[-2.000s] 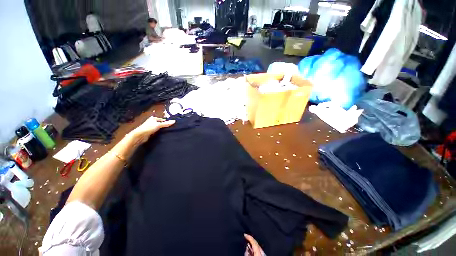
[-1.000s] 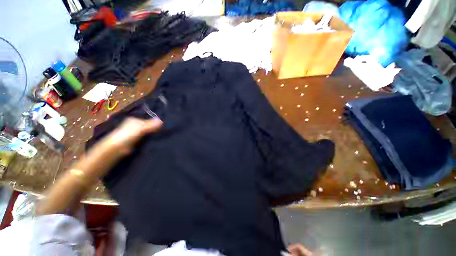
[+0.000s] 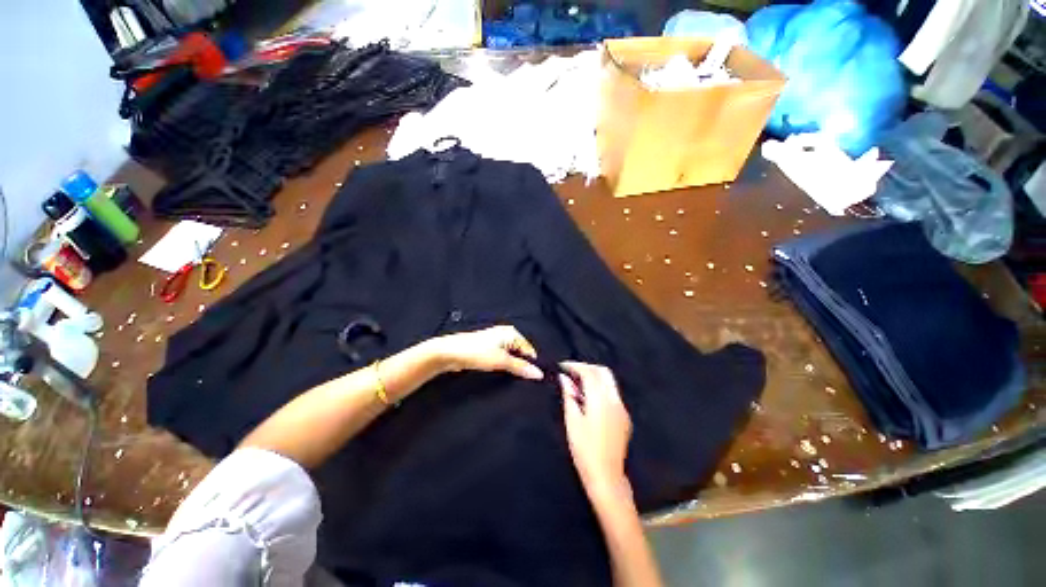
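Observation:
A black jacket [image 3: 436, 258] lies spread on the brown table, front up, its sleeves out to both sides and its lower part towards me. A hanger hook [image 3: 445, 143] shows above its collar. A small front button [image 3: 455, 315] shows at the middle. My left hand [image 3: 496, 351] and my right hand [image 3: 593, 413] meet at the front edge below that button, both pinching the cloth between fingertips. What lies between the fingertips is too small to tell. A dark ring-shaped thing [image 3: 363, 337] lies on the jacket left of my hands.
A heap of black hangers [image 3: 229, 138], white cloth [image 3: 505, 115], a cardboard box [image 3: 682, 126] and blue plastic bag [image 3: 832, 69] stand behind. Folded navy garments [image 3: 906, 321] lie right. Scissors [image 3: 193, 275], bottles [image 3: 98, 218] and a spray gun [image 3: 57, 327] are left.
The jacket now lies flatter, with its buttoned front up. My left hand has moved from its left side to the middle, and my right hand has come up from the bottom edge to meet it.

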